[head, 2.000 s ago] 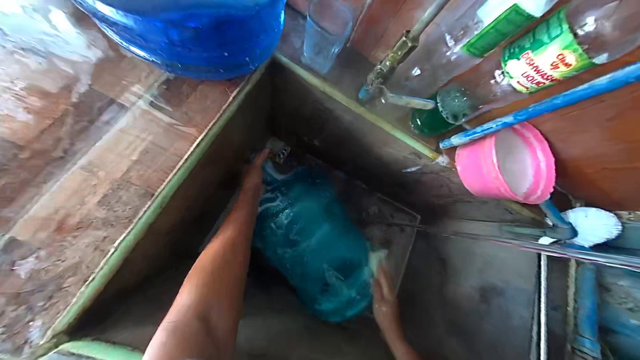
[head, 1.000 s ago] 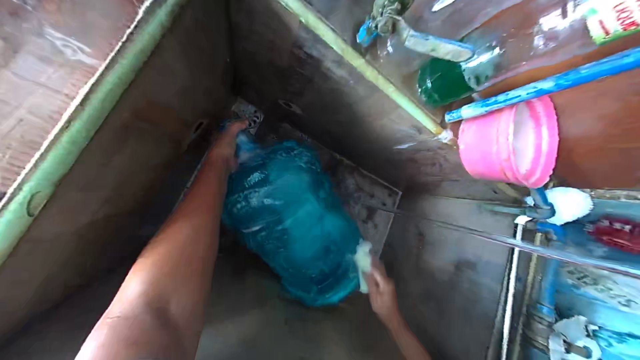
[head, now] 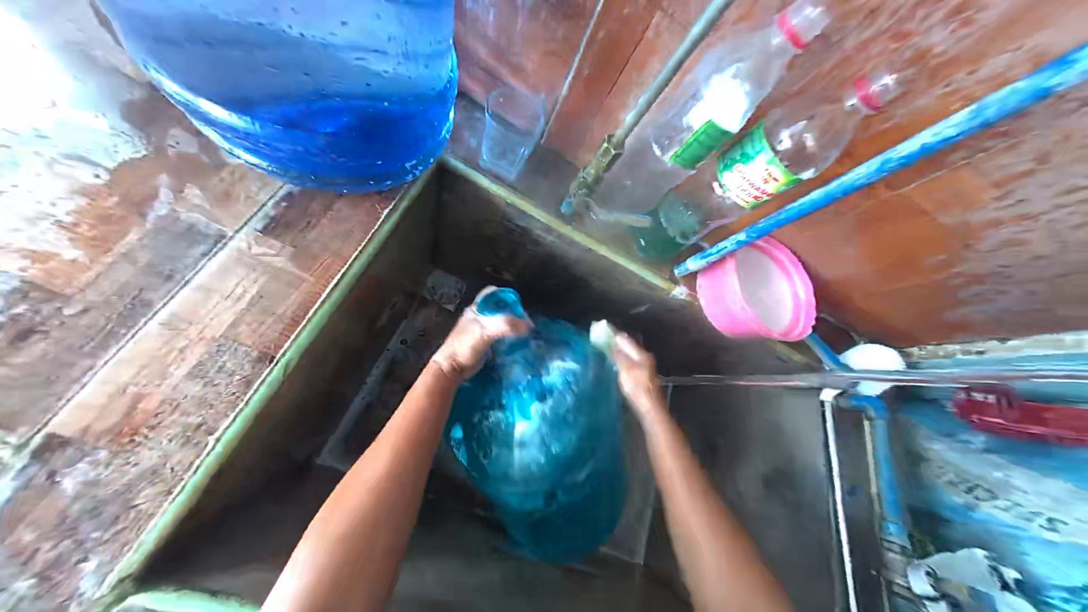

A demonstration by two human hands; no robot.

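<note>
A large translucent blue-green water jug [head: 544, 433] leans inside a deep, dark sink basin [head: 731, 484], its neck toward the far wall. My left hand [head: 480, 336] is closed around the jug's neck, just below the mouth. In my right hand [head: 633, 365] is a pale sponge or cloth [head: 603, 336], held at the jug's upper right shoulder. Both hands are slightly blurred. The base of the jug points toward me.
A big blue water container [head: 314, 110] and a clear glass [head: 512, 132] stand beyond the basin's green rim [head: 289, 357]. Plastic bottles [head: 782, 157], a blue pipe [head: 901, 157] and a pink tub [head: 756, 289] are along the right. A tap [head: 586, 183] overhangs the far rim.
The jug's neck and my left hand have come away from the basin's far corner, and the jug stands more upright. My right hand has moved from the jug's lower end up to its shoulder.
</note>
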